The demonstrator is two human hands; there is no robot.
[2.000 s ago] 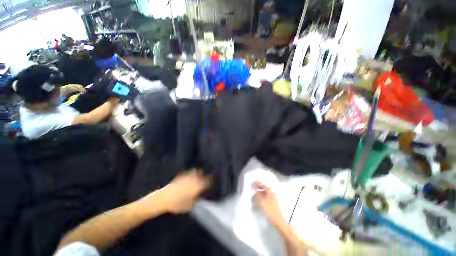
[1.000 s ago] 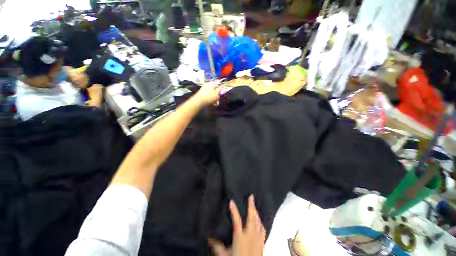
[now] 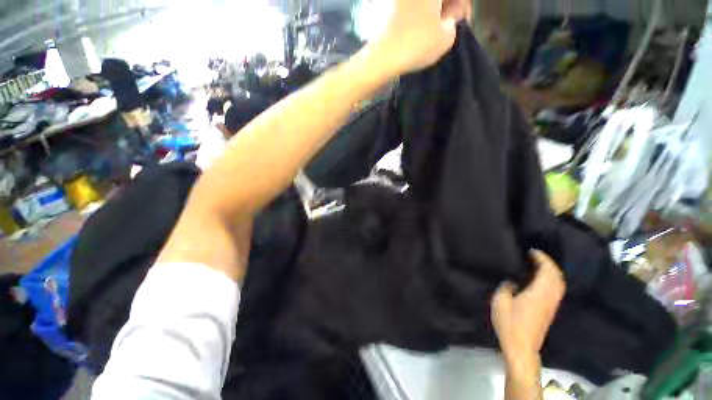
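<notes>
A large black garment (image 3: 476,180) hangs from my left hand (image 3: 418,31), which is raised at the top of the view and grips its upper edge. The lower part of the garment spreads over the table and to the right. My right hand (image 3: 531,301) holds a fold of the black cloth lower down on the right, thumb and fingers on the fabric. More black cloth (image 3: 312,289) lies below my left forearm. Where one piece ends and another begins cannot be told.
The white table (image 3: 437,375) shows below the cloth. A green cup (image 3: 683,363) stands at the lower right. White strips (image 3: 648,164) hang at the right. A blue crate (image 3: 51,297) is at the lower left beside heaped black fabric. Behind my forearm, a dark head shows partly.
My left hand has risen, lifting the garment off the table. My right hand has moved right and now grips the cloth. The view has swung left, and the sewing machine head has mostly left the picture.
</notes>
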